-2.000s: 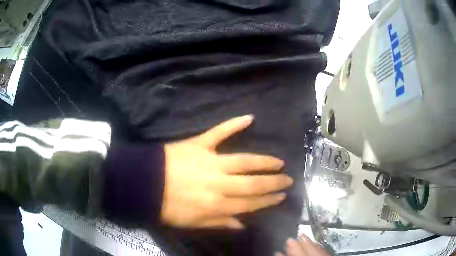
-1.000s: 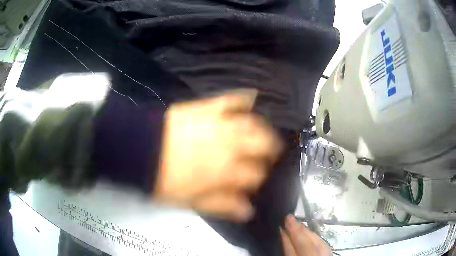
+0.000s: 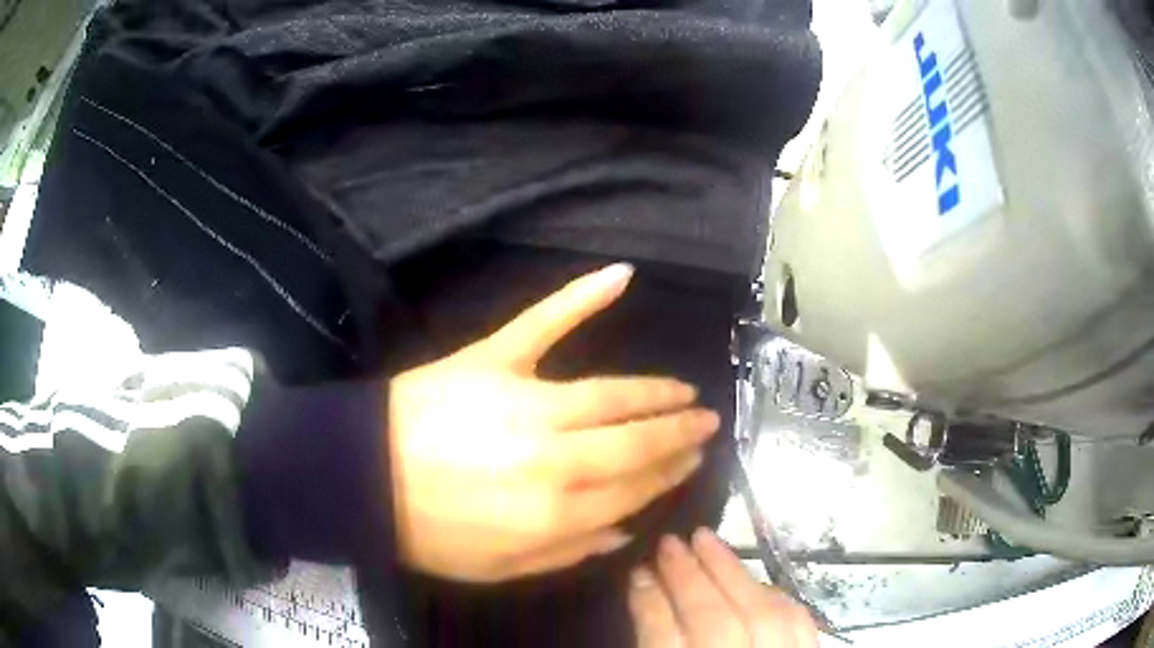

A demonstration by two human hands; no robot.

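Note:
A dark garment lies in folds across the machine table, with pale stitch lines on its left part. My left hand lies flat on it, palm down, fingers apart and pointing right, holding nothing. My right hand is at the bottom edge, partly cut off; its fingertips touch the garment's lower right edge, and whether they grip it cannot be told. The off-white sewing machine head with a blue JUKI label stands at the right. The garment's right edge runs beside the needle area, where the needle tip is not clearly visible.
Green looped handles lie on the machine bed at the right. Ruler marks run along the table's front edge at the lower left. Part of another pale machine or surface shows at the top left.
My left hand, blurred and bunched a second ago, is now spread flat on the cloth. My right hand has moved left onto the garment edge. A darker smooth panel now shows under my left hand.

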